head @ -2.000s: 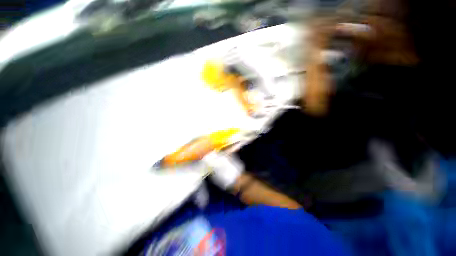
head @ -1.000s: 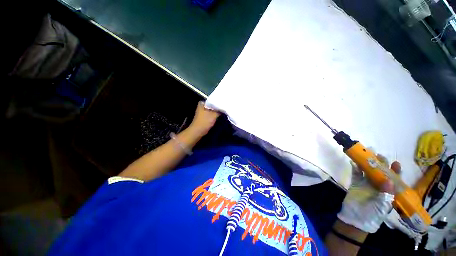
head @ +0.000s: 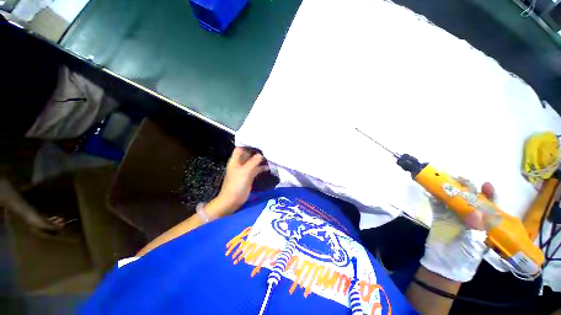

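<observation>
A white bench cloth (head: 344, 80) lies spread over the bench and hangs a little over the near edge. My left hand (head: 238, 179), bare, is at the cloth's near left corner with its fingers bent; whether it pinches the cloth is hidden. My right hand (head: 455, 237), in a white glove with bare fingertips showing, holds an orange electric screwdriver (head: 473, 206) above the cloth's right part. Its black nose and long thin bit point up and left.
A blue box (head: 219, 12) is on the green bench (head: 160, 61) at the upper left. A yellow bundle (head: 541, 157), another orange tool (head: 541, 206) and black cable lie at the right. Another person's hand (head: 46, 218) shows at the far left, beside brown cardboard-like shapes (head: 144, 178).
The view has shifted, bringing more of the blue box and the other person's hand into sight. My left hand has turned and its fingers look looser at the cloth's corner. My right hand still holds the screwdriver.
</observation>
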